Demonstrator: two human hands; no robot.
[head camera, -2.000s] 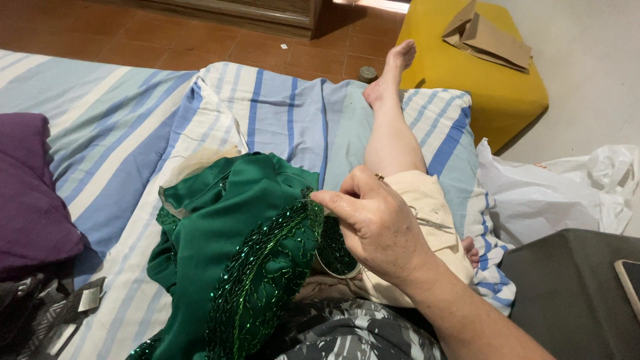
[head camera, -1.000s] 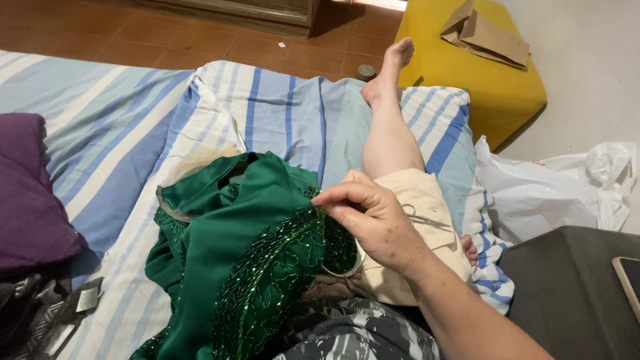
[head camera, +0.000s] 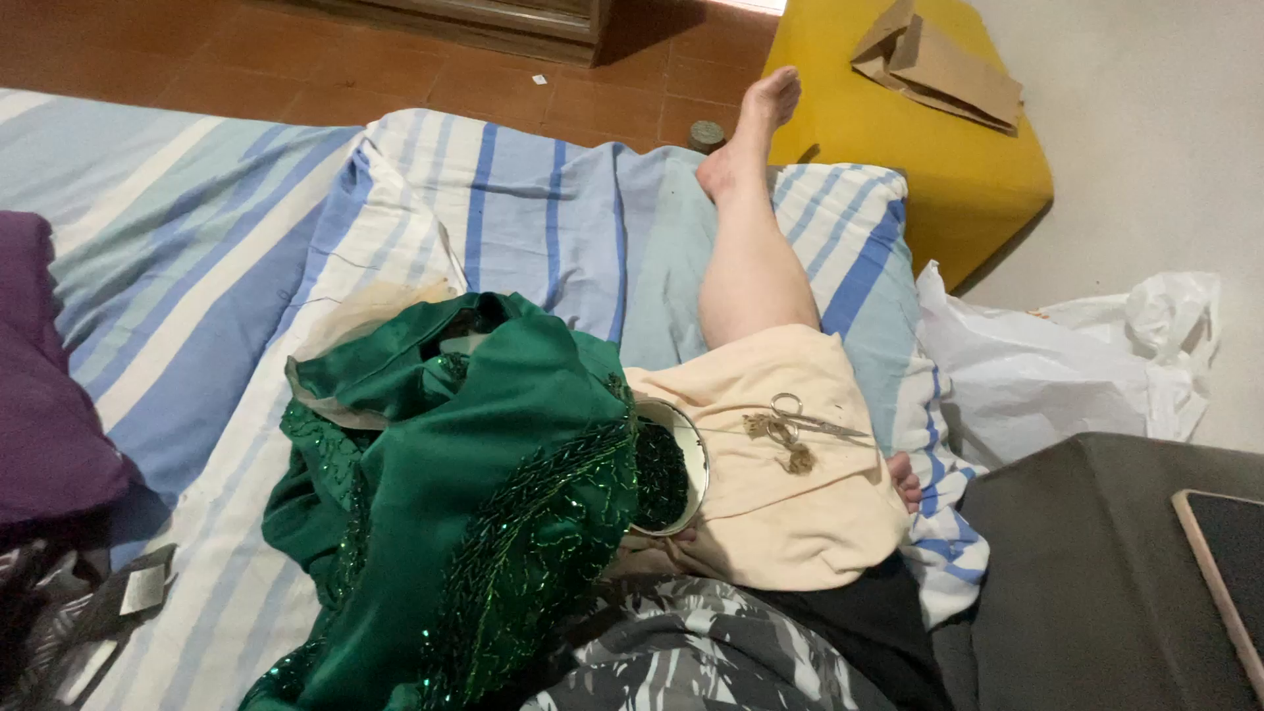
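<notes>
Green satin fabric with dark green beadwork (head camera: 504, 474) lies bunched over my lap. Against its right edge is a round bowl (head camera: 697, 464) of dark beads, partly covered by the cloth. A cream cloth (head camera: 790, 538) is spread over my leg, with small scissors (head camera: 825, 426) and little tan clumps of thread or beads (head camera: 796, 456) on it. A faint thread runs right from the fabric's edge. Just below the bowl shows a little skin; whether it belongs to my left hand I cannot tell. My right hand is out of view.
Striped bedding (head camera: 583, 237) lies under my outstretched leg. A yellow ottoman (head camera: 948, 188) holds folded brown paper (head camera: 938, 74). White plastic bags (head camera: 1047, 365) and a dark grey surface with a phone (head camera: 1224, 583) are at right; a purple cloth (head camera: 49, 385) is at left.
My right hand, earlier pinching at the beaded fabric's right edge, has left the view. The bowl and the scissors are now less hidden.
</notes>
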